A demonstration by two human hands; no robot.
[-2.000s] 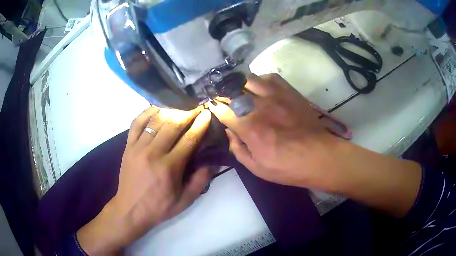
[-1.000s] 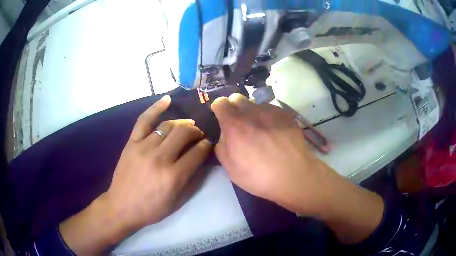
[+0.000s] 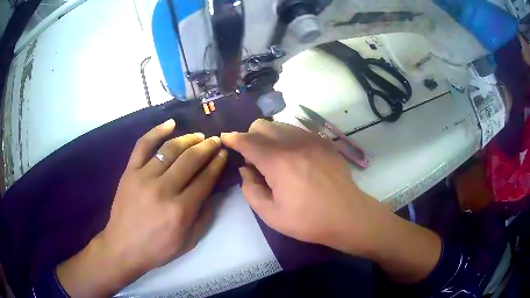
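Observation:
A dark purple garment [image 3: 70,151] lies over the machine bed, with a strip [image 3: 290,244] of it running down over the front edge. Its upper part lies at the sewing machine's needle area [image 3: 210,99], beside small bright red-orange parts. My left hand [image 3: 168,198], with a ring, lies on the cloth with fingertips pressed down. My right hand [image 3: 302,180] holds the cloth between thumb and fingers, its index fingertip almost touching the left fingertips. The cloth edge under the fingertips is hidden.
Black-handled shears [image 3: 383,87] lie right of the needle. Pink-handled snips [image 3: 343,142] lie just beyond my right hand. A printed ruler [image 3: 232,276] runs along the front edge. A red cloth [image 3: 508,171] is at the far right. The machine head [image 3: 261,29] stands above the hands.
Both hands have drawn back from the needle towards me since the earliest frame. The cloth under the needle has come into view, and the snips now show more fully.

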